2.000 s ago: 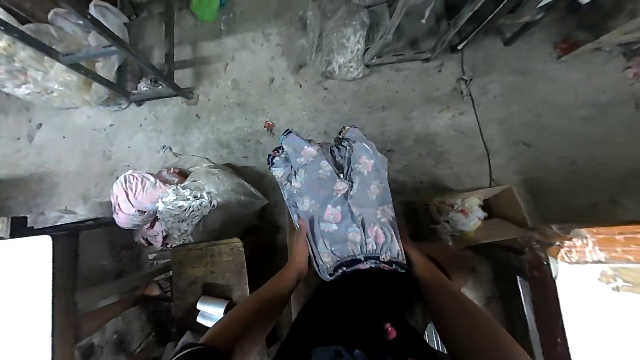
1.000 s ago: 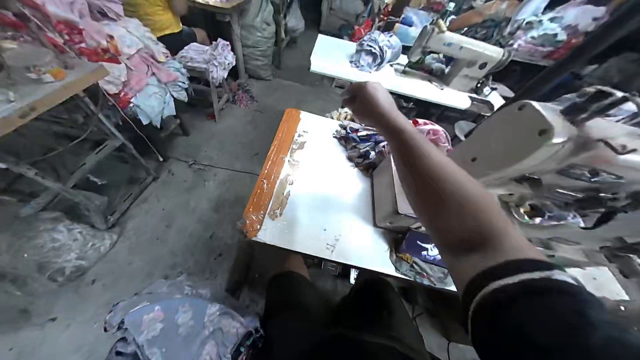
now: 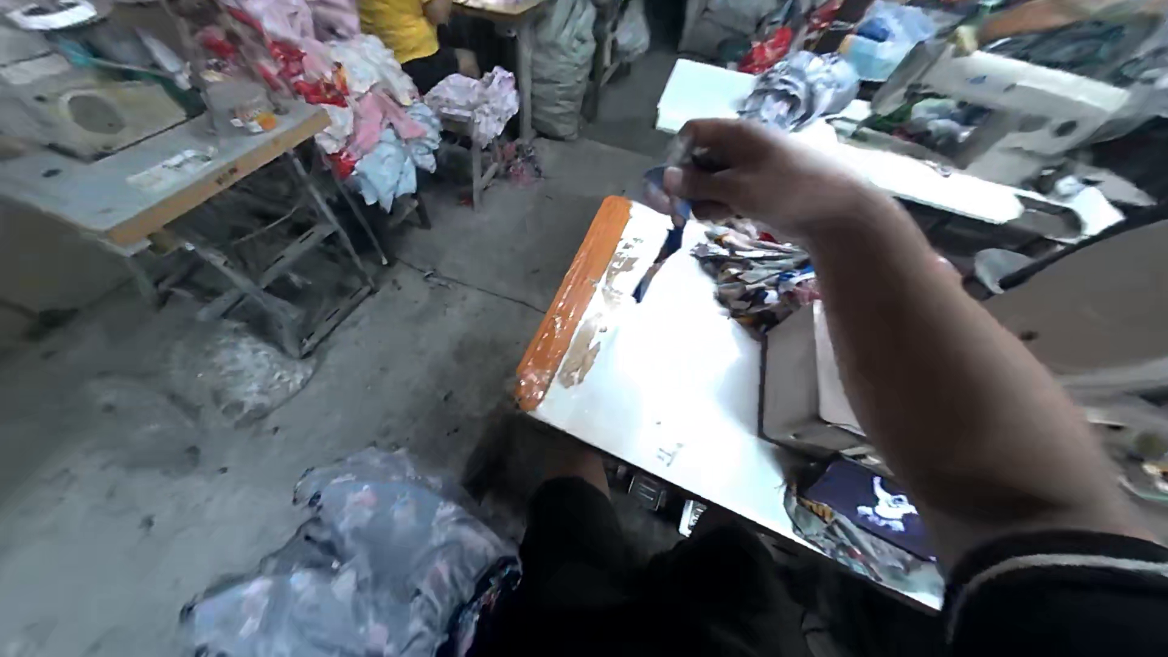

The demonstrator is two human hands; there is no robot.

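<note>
My right hand (image 3: 744,173) is raised above the far part of a white sewing table (image 3: 675,347). Its fingers are closed on a small pointed tool (image 3: 659,257) with dark blades, which looks like thread snips, blurred; its tips point down toward the tabletop. Beyond the wrist lies a pile of mixed fabric scraps (image 3: 757,269). The grey-blue floral garment (image 3: 365,547) is bunched at the lower left, beside my dark-clad legs. My left hand does not show.
An industrial sewing machine (image 3: 1086,301) stands at right, near an open box (image 3: 798,383) and a dark printed cloth (image 3: 867,506). Another machine table (image 3: 210,173) is at left, with heaped garments (image 3: 383,137) behind it. A person in a yellow top (image 3: 397,32) sits at the back.
The view has swung from the floor to the table. Two seconds ago both hands were at the floral garment; now my right hand is over the table with the pointed tool, and the garment is at lower left.
</note>
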